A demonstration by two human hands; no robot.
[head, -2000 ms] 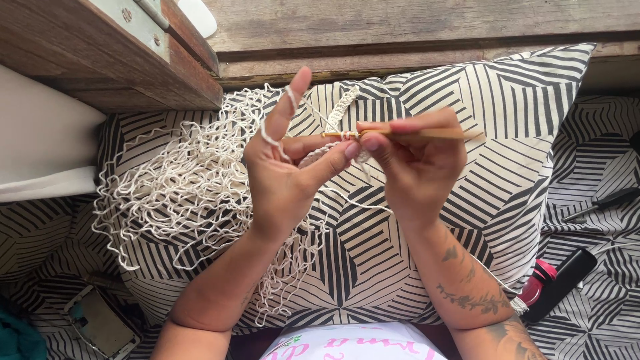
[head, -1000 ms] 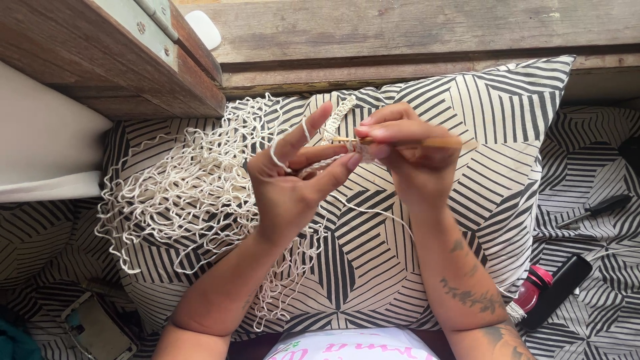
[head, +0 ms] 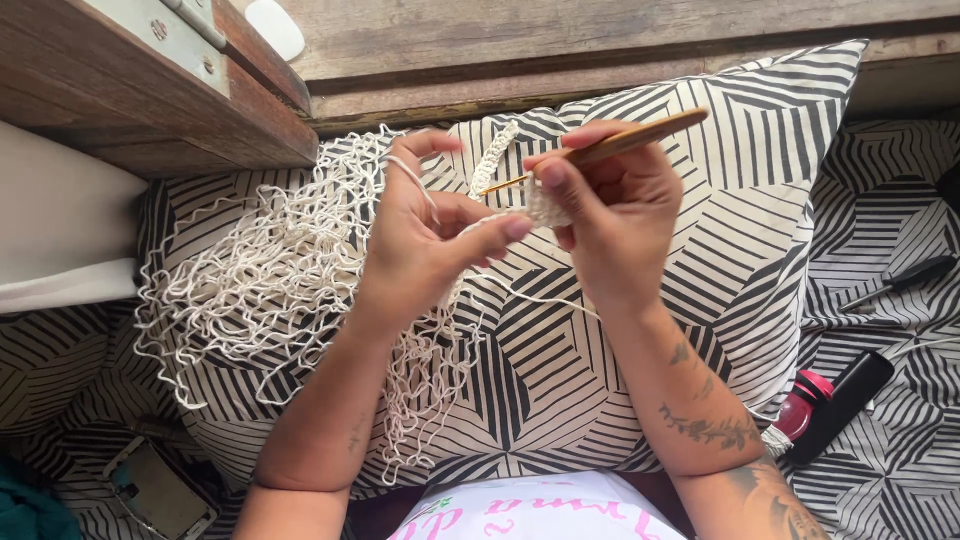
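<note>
My right hand (head: 626, 206) grips a crochet hook (head: 637, 136) with a wooden handle and a thin gold-coloured shaft that points left. Cream crochet work (head: 546, 204) hangs between both hands, partly hidden by the right fingers. My left hand (head: 435, 217) pinches the lower left edge of the work between thumb and fingers, with a strand of cream yarn looped over its raised index finger. A narrow crocheted strip (head: 495, 156) lies behind the hook tip. Loose crinkled yarn (head: 262, 277) spreads over the patterned pillow (head: 750, 180) beside and beneath my left forearm.
A wooden frame with a metal hinge (head: 187, 45) stands at the upper left, near a white rounded object (head: 275, 28). At the right lie a black case (head: 841, 409), a pink-capped bottle (head: 802, 405) and a black-handled tool (head: 919, 274). A phone-like object (head: 161, 487) lies lower left.
The hook's handle has tilted upward at its right end, and its shaft shows more plainly than before. My left index finger has bent over from its earlier upright pose.
</note>
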